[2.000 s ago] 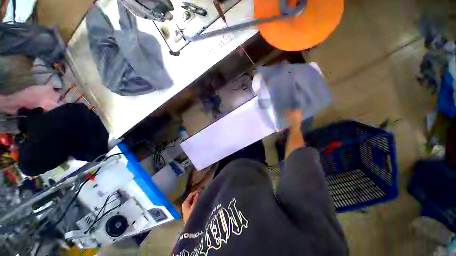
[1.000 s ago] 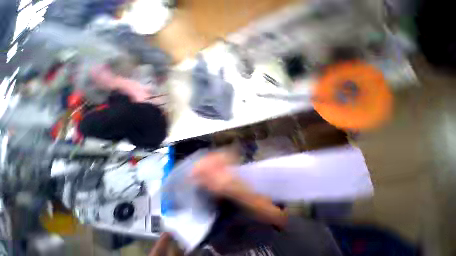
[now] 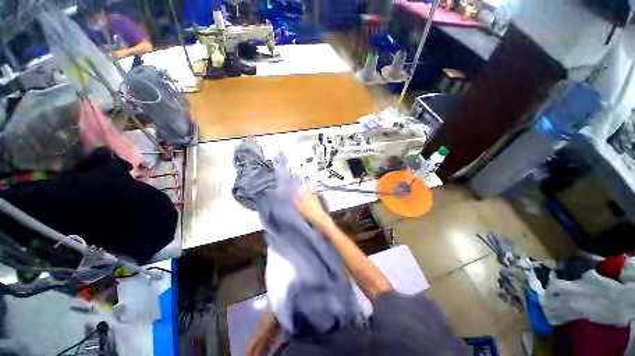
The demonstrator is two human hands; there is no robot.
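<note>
A long grey garment piece (image 3: 299, 240) with a white part stretches from the white table down over the bench to my lap. Its upper end meets a crumpled grey piece (image 3: 254, 174) on the table; where one ends and the other begins is unclear. My right hand (image 3: 306, 203) grips the long piece near the table's front edge, its fingertips blurred. My left hand (image 3: 263, 336) is low, beside the cloth's lower left edge, blurred and partly hidden; its grip is unclear. The sewing machine (image 3: 372, 149) stands right of the cloth.
An orange disc (image 3: 404, 194) sits at the table's right edge. A pale bench (image 3: 398, 270) lies below. A black cloth pile (image 3: 90, 208) and pink cloth (image 3: 104, 135) are left. A brown board (image 3: 278, 103) is behind; a person's arm (image 3: 134, 50) shows at upper left.
The view has swung up to show more of the room. The grey piece has moved from over the bench's right end to the table front, with my right hand on it.
</note>
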